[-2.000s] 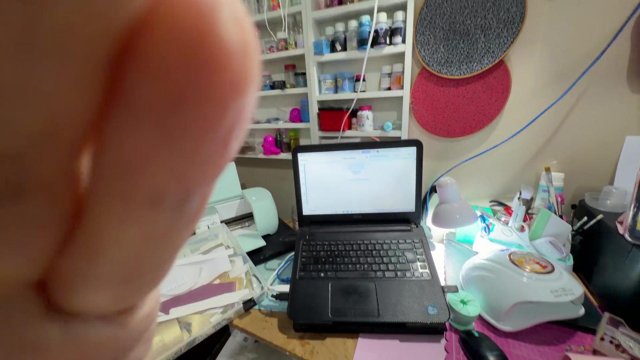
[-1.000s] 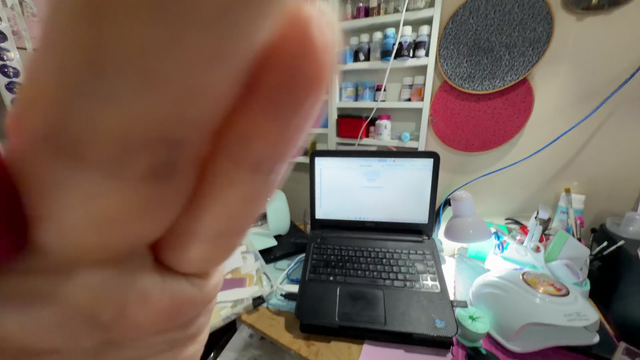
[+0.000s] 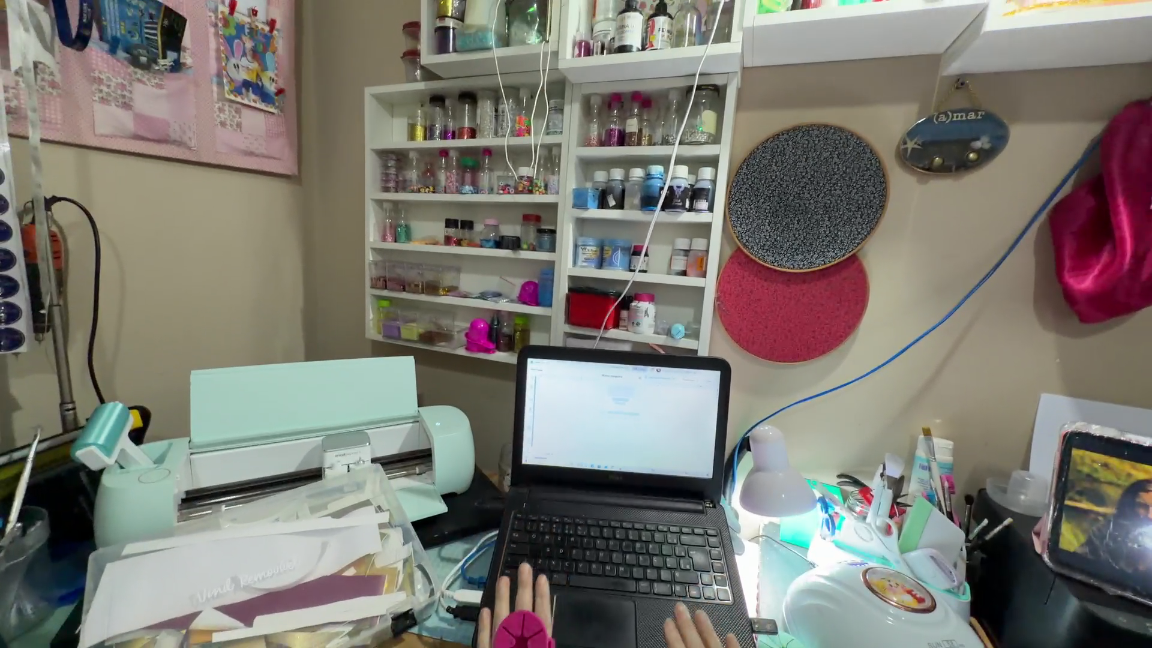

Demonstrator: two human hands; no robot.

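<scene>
A black laptop (image 3: 621, 540) stands open in the lower middle, its screen (image 3: 621, 416) lit. My left hand (image 3: 517, 598) lies over the left palm rest and the keyboard's lower left edge, fingers spread. A magenta ribbed plastic piece (image 3: 523, 630) shows at this hand's back or wrist; how it is fixed cannot be told. My right hand (image 3: 693, 628) rests at the right palm rest, beside the touchpad (image 3: 621, 623), fingers slightly apart, with no object seen in it. The lower parts of both hands are cut off by the frame.
A mint cutting machine (image 3: 297, 450) stands left, behind a clear plastic bin (image 3: 409, 531) of paper scraps. A small lamp (image 3: 774, 477), a white rounded device (image 3: 873, 612) and a tool holder (image 3: 868, 544) stand right. A tablet (image 3: 1102, 522) stands far right. Wall shelves (image 3: 468, 252) hold bottles and jars.
The large blurred hand that filled the left side close to the camera is gone from there. Both my hands now show low, at the laptop. The view has widened or shifted, showing the cutting machine fully.
</scene>
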